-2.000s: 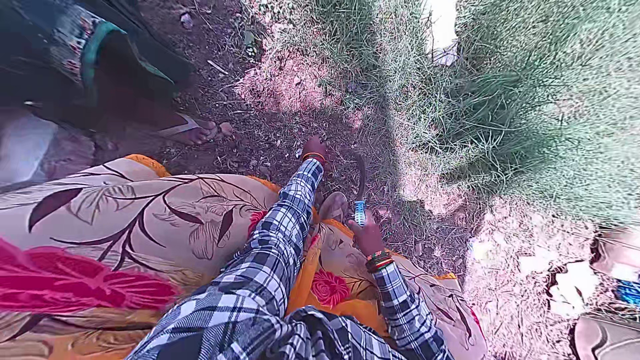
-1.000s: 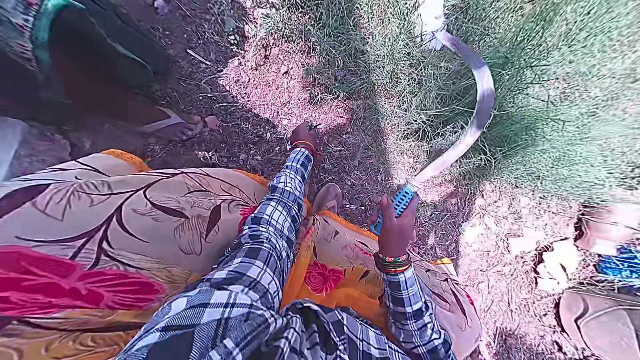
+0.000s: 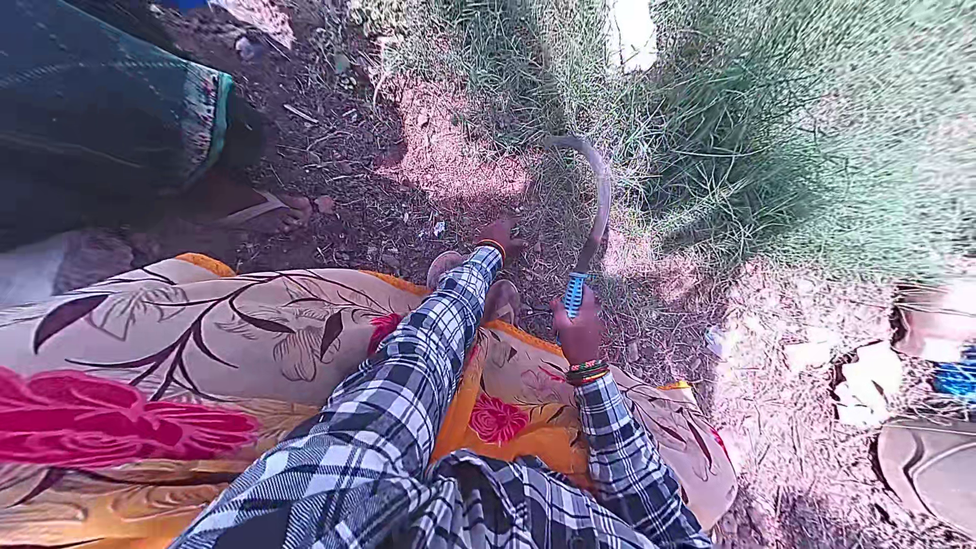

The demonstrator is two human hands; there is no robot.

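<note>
My right hand [image 3: 581, 328] is closed around the blue ribbed handle of a sickle [image 3: 601, 194]. Its curved metal blade points away from me, with the tip bending left over the edge of the grass [image 3: 717, 145]. To the left of the sickle, my left hand [image 3: 502, 235] reaches down low over the soil and short grass. Its fingers are dark and blurred, so whether they hold anything does not show. Bangles circle both wrists below checked sleeves.
At the upper left another person's foot in a sandal [image 3: 263, 210] and dark green cloth [image 3: 114, 114] are close by. A pale stone-like object [image 3: 631, 34] lies in the grass. At the right edge are a tan object [image 3: 934, 465] and a blue item [image 3: 955, 379].
The sickle's blade, raised and reaching toward the pale object a second ago, now is nearer my left hand with its tip turned left. My right hand still grips the handle.
</note>
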